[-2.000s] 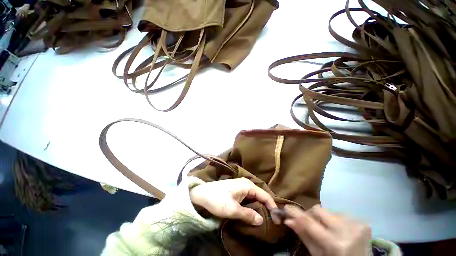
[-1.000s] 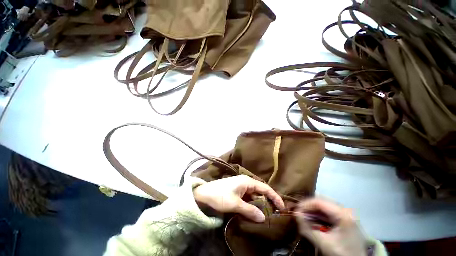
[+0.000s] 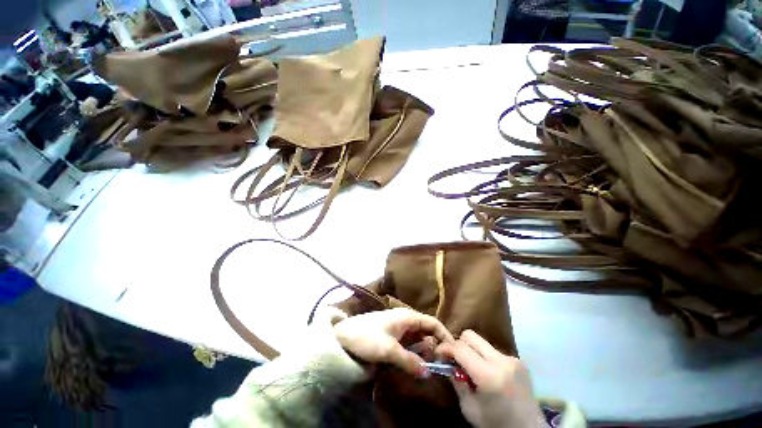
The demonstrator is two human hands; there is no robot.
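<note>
A brown tote bag [image 3: 472, 284] lies at the table's near edge, with a pale tan strip [image 3: 440, 276] down its panel and a long handle [image 3: 219, 280] looping out to the left. My left hand [image 3: 380, 334] pinches the bag's fabric at the near part. My right hand [image 3: 497, 380] holds small thread snips [image 3: 441, 368], silvery with red on the handle, their blades close to my left fingertips. The exact spot between the fingers is partly hidden.
Two brown bags [image 3: 326, 96] lie at the back centre, handles towards me. A bag pile [image 3: 180, 92] is at the back left beside a sewing machine [image 3: 38, 142]. A large bag heap [image 3: 668, 184] fills the right side. Brown strips [image 3: 71, 355] hang below the table at left.
The view has tilted up, showing more of the workshop. My right hand has come back in beside my left hand, and the snips' blades now show between them. My left hand stays on the bag.
</note>
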